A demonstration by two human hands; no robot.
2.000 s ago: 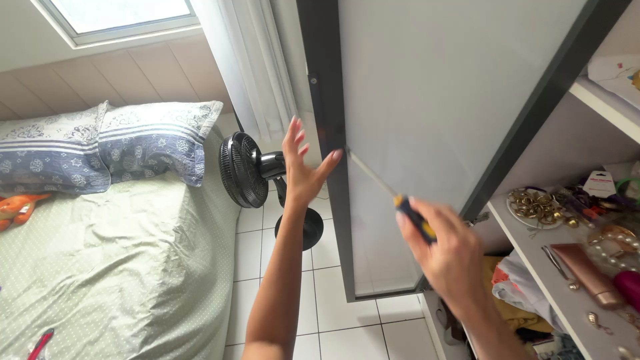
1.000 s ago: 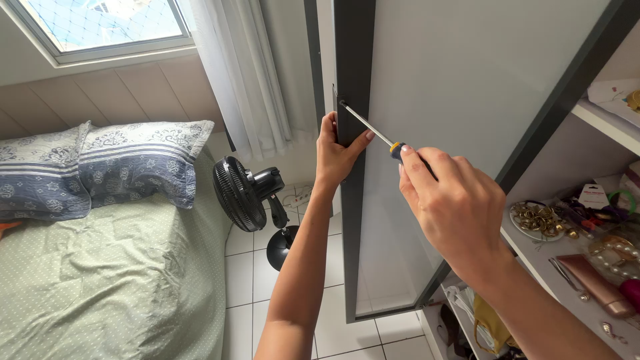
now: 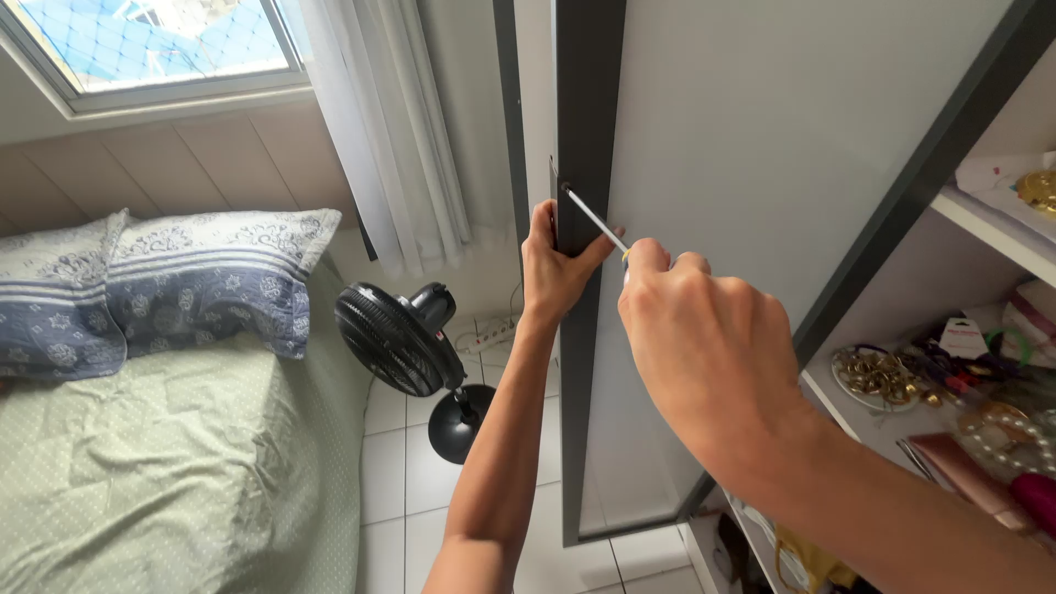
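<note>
A wardrobe door with a dark frame [image 3: 587, 346] and a pale panel [image 3: 718, 181] stands in the middle of the view. My left hand [image 3: 558, 268] grips the edge of that frame, fingers on the far side and thumb across its front. In my right hand [image 3: 709, 338] is a screwdriver [image 3: 596, 218], its handle mostly hidden by my fingers. The screwdriver's tip meets a small dark screw or hole [image 3: 566, 187] in the frame, just above my left hand. A narrow plate [image 3: 553, 186] lies along the door's edge there.
A black fan [image 3: 392, 338] stands on the tiled floor between the bed [image 3: 165, 470] and the door. White curtains [image 3: 388, 132] hang beside the window. At right, wardrobe shelves [image 3: 998, 235] hold jewellery and a dish of gold-coloured pieces [image 3: 879, 379]. A power strip [image 3: 491, 332] lies behind the fan.
Two seconds ago my left hand was spread beside the frame; it now grips the edge. The screwdriver's tip has moved up the frame since then. Over the last second both hands have kept similar positions.
</note>
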